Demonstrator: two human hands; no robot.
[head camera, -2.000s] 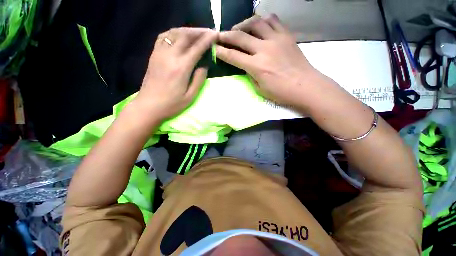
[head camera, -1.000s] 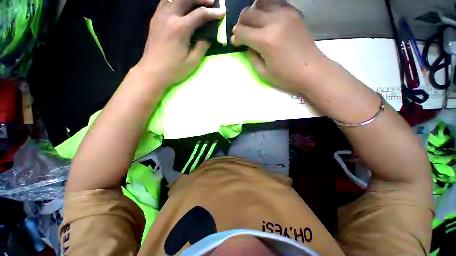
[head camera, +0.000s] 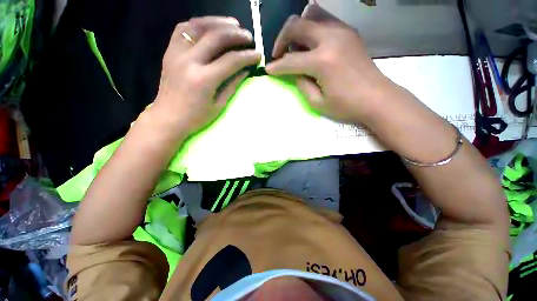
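Observation:
A narrow whitish strip lies upright in view on the black cloth at the top centre. My left hand is at its left side, with thumb and forefinger at the strip's lower end. My right hand is at its right side, with fingertips close to the same end. Whether the fingers pinch the strip or only press it is unclear. The neon-green fabric section, nearly white under the light, spreads below both hands. The needle is not visible.
Red snips, a blue pen and black-handled scissors lie at the right. A green strip lies on the black cloth. Bagged green pieces are at the upper left, more green pieces at the right. Striped cloth hangs at the lap.
Since one second ago both hands have moved slightly lower in view. The strip shows longer, its lower end now between the fingertips. The neon-green section also sits lower.

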